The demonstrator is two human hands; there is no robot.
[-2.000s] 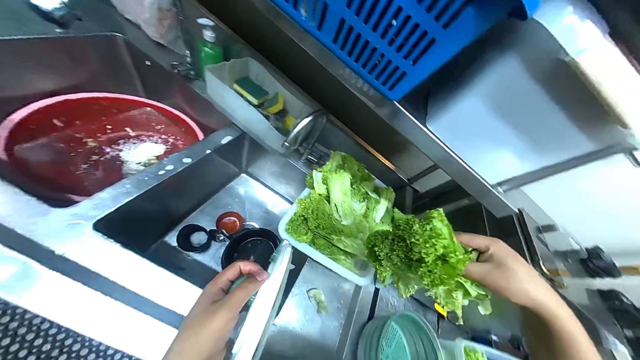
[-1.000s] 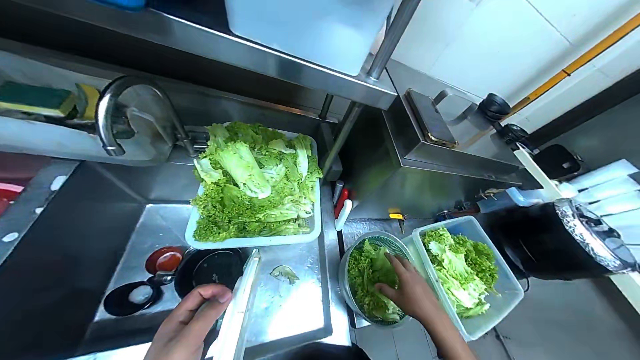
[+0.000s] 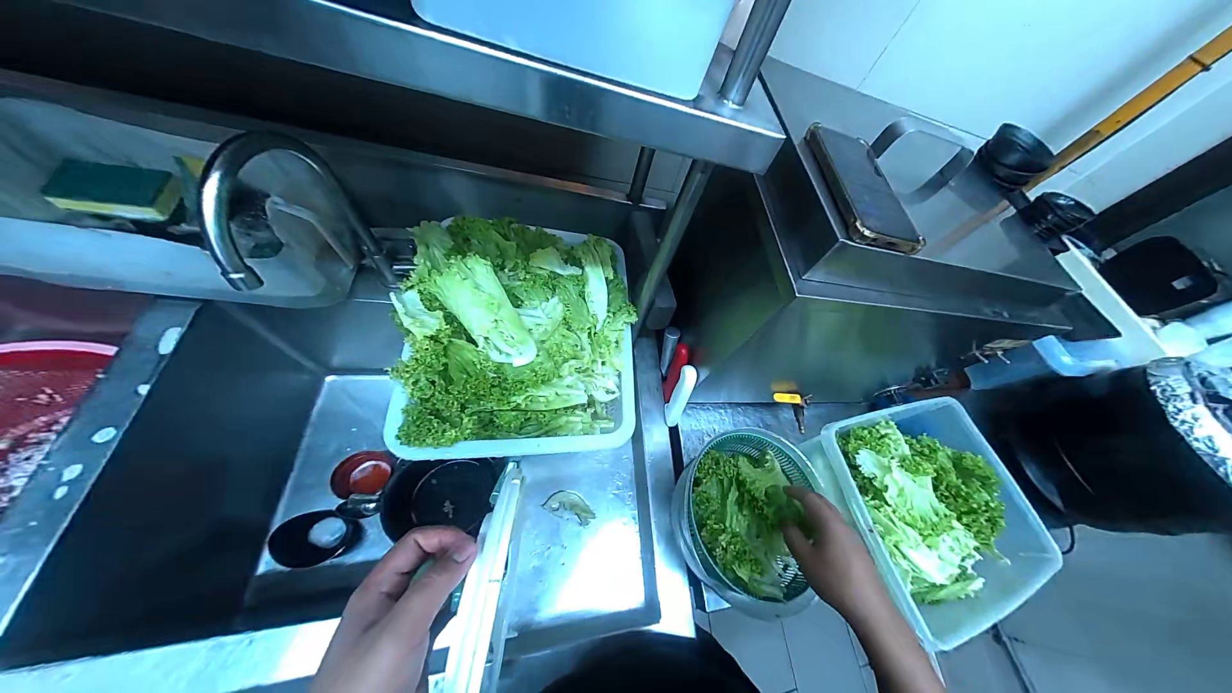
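Note:
My left hand (image 3: 409, 602), thumb and fingers drawn together, is beside a narrow pale plastic edge (image 3: 486, 587), perhaps of a container; whether it grips this is unclear. My right hand (image 3: 823, 544) has its fingers around leaves at the right side of the lettuce (image 3: 736, 515) in a green spinner basket (image 3: 746, 443), which sits inside a clear bowl. Right of it, a translucent plastic tub (image 3: 1020, 577) holds more lettuce (image 3: 929, 505). A white tray (image 3: 515, 448) heaped with green lettuce (image 3: 510, 337) rests across the sink, a pale lettuce head on top.
Black pans (image 3: 448, 500) and a small red dish (image 3: 364, 474) lie in the steel sink beneath a curved faucet (image 3: 226, 212). A loose leaf scrap (image 3: 570, 505) is on the metal. A red-handled tool (image 3: 677, 371), a phone (image 3: 861, 188) and a large dark pot (image 3: 1088, 448) are farther right.
Two seconds ago my right hand held a lettuce bunch beside the tray; now it is in the spinner basket with lettuce. My left hand stays by the pale edge. The view has swung right.

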